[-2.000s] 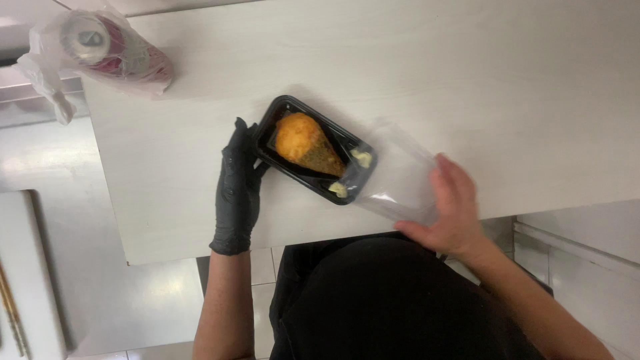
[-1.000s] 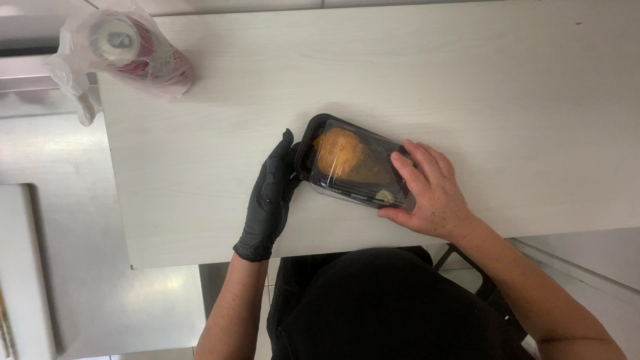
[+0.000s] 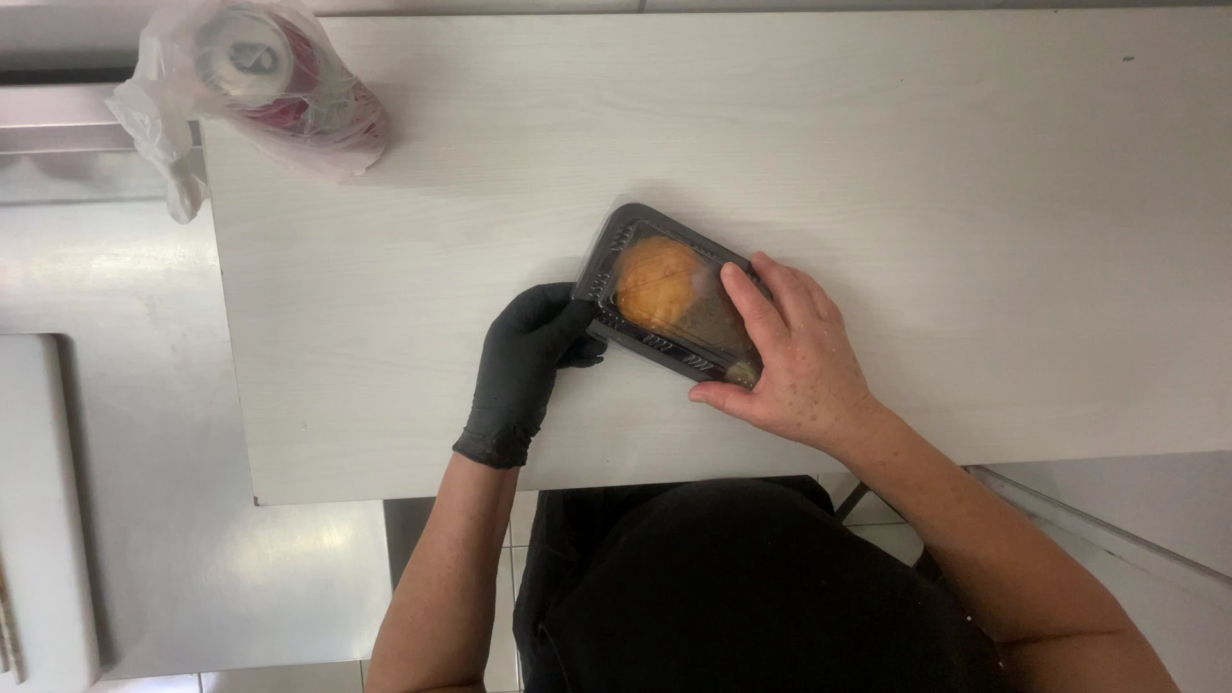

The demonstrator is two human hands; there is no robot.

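A black plastic food tray (image 3: 630, 214) lies tilted on the white wood-grain table, with a clear plastic lid (image 3: 698, 274) over it. Through the lid show a round orange-brown food piece (image 3: 659, 284) and a darker, speckled part tapering from it. My left hand (image 3: 529, 361), in a black glove, grips the tray's left corner between thumb and fingers. Bare, my right hand (image 3: 794, 361) spreads over the right end of the lid, fingertips on its top and thumb at the near edge, hiding that end of the tray.
A drink can (image 3: 255, 58) wrapped in a thin plastic bag (image 3: 164, 125) stands at the table's (image 3: 1011, 241) far left corner. Left of the table is a metal counter (image 3: 154, 433) with a white board (image 3: 38, 510) on it. My body is against the near side.
Two seconds ago my right hand held the clear lid beside the uncovered tray; now the lid covers it. My gloved hand has gone from beside the tray to gripping its corner.
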